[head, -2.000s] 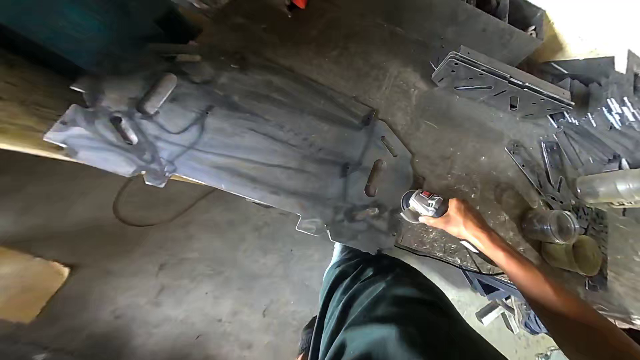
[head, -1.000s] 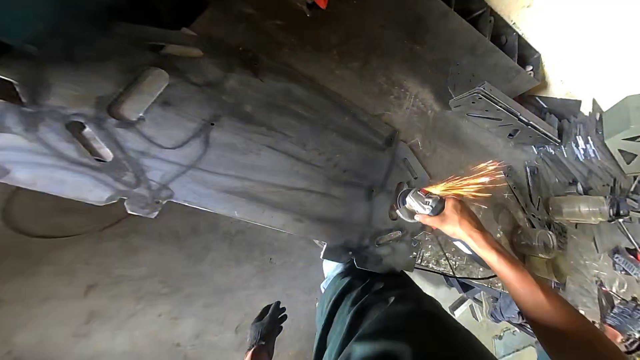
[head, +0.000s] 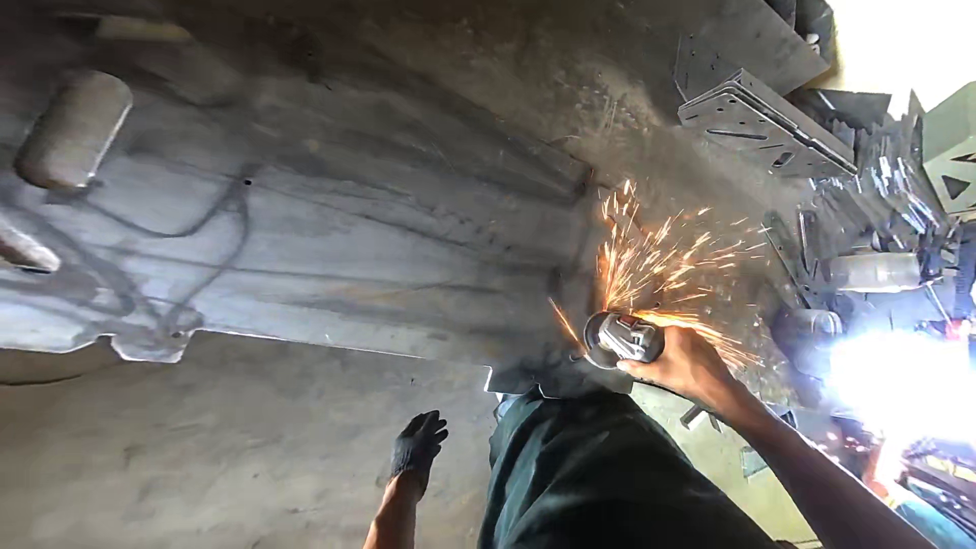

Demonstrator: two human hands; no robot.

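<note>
An angle grinder [head: 625, 339] is in my bare right hand [head: 686, 366], its disc against the right end of a large grey sheet-metal panel [head: 366, 259]. Orange sparks [head: 648, 259] spray from the disc upward and to the right. The panel has long slots and cut-out tabs, with dark smudges over its surface. My left hand [head: 418, 444], in a dark glove, hangs below the panel's lower edge, touching nothing, its fingers apart.
Stacked metal brackets [head: 762, 130] lie at the upper right, near many loose metal pieces. A jar-like container [head: 873, 272] is beside them. A very bright welding glare [head: 900, 381] shines at the right. My leg in dark trousers [head: 587, 473] is close beneath the panel's edge.
Two seconds ago no sparks showed; now they fly, spread wider than one second ago. My gloved left hand has come into view. The bright glare at the right is new. The view is closer to the panel.
</note>
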